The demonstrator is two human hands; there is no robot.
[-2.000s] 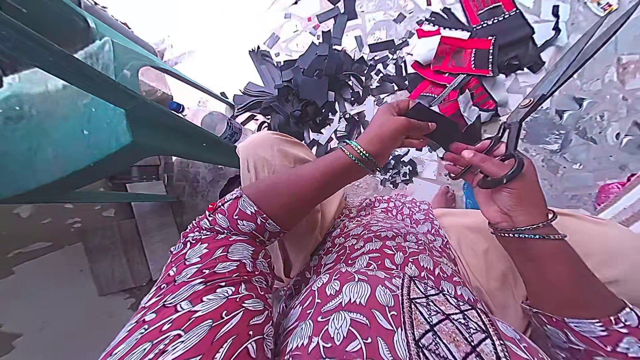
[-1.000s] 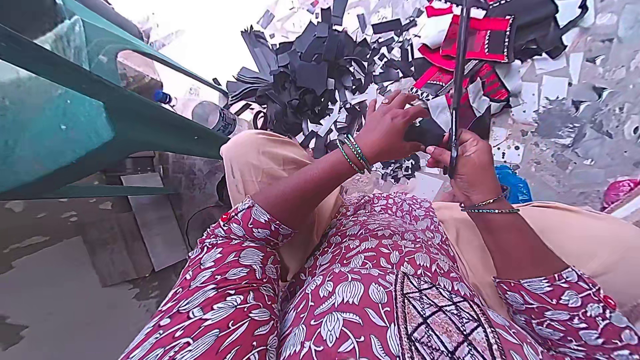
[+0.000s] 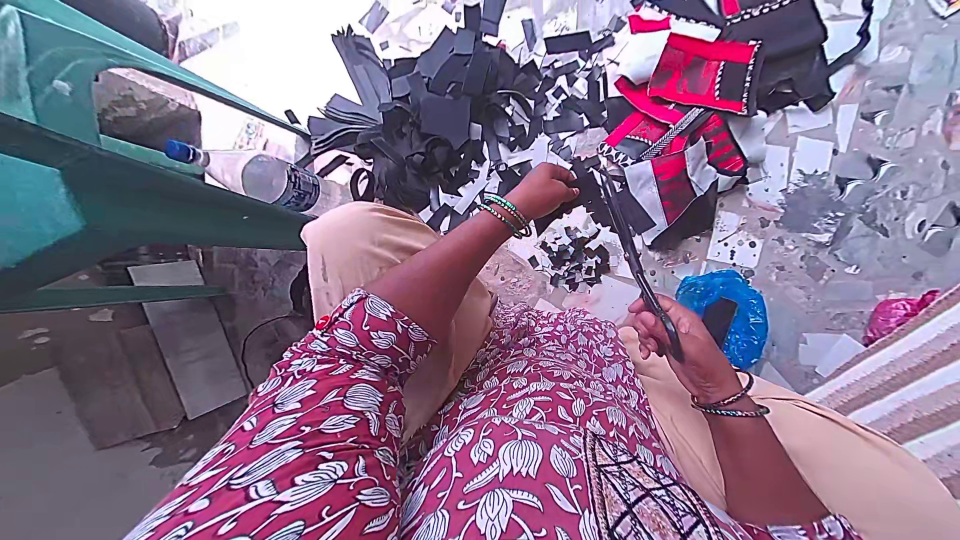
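My right hand (image 3: 671, 337) grips the handles of long black scissors (image 3: 630, 247), whose blades point away from me toward the scraps. My left hand (image 3: 546, 191), with fingers pinched, is at the right side of a pile of black fabric strips (image 3: 450, 112); a dark piece shows at its fingertips, though its outline merges with the black scraps behind. The scissor tips lie just right of that piece. Red, black and white patterned fabric pieces (image 3: 705, 71) lie beyond the blades. Small black cuttings (image 3: 576, 259) are heaped below my left hand.
A green plastic chair (image 3: 150, 202) stands at the left, with a plastic bottle (image 3: 262, 178) beside it. A blue plastic bag (image 3: 739, 307) lies right of my right hand, a pink bundle (image 3: 892, 315) farther right. Near the right edge is a striped cloth (image 3: 900, 382). Paper scraps litter the floor.
My hands, close together before, are now apart: the left has moved forward to the black pile, the right back toward my lap with the scissors. The blue bag shows more fully.
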